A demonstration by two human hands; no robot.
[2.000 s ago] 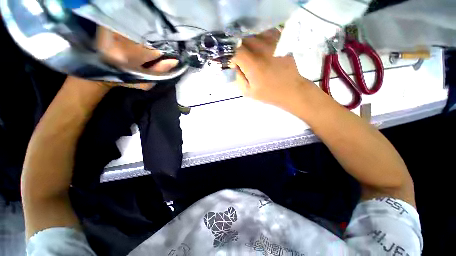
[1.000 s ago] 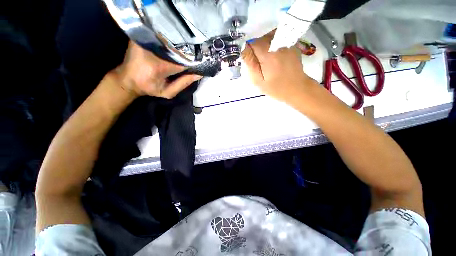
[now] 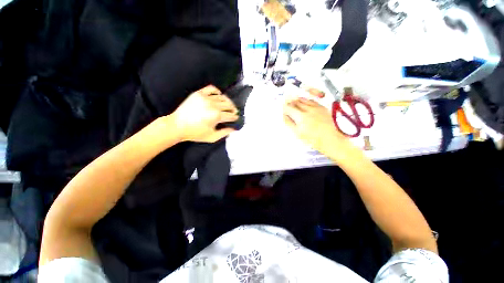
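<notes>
A large black garment [image 3: 177, 66] lies left of the sewing machine's needle area [image 3: 278, 79], and a black strip of it hangs over the table's front edge. My left hand [image 3: 207, 116] is on the garment's right edge, with the cloth at its fingertips. My right hand [image 3: 309, 116] rests palm down on the white table, right of and below the needle area, with nothing visible in it; its fingers are partly blurred, and I cannot tell how far apart they are.
Red-handled scissors [image 3: 353, 115] lie right of my right hand. A small brown tab [image 3: 367, 143] and a wood-yellow handled tool [image 3: 399, 104] lie near them. A black cloth strip [image 3: 351, 33] hangs over the machine head. The machine's dark panel [image 3: 442, 71] is at right.
The view has shifted, so the machine head and more of the garment show. My left hand has moved away from the needle area, back along the cloth. My right hand has flattened on the table.
</notes>
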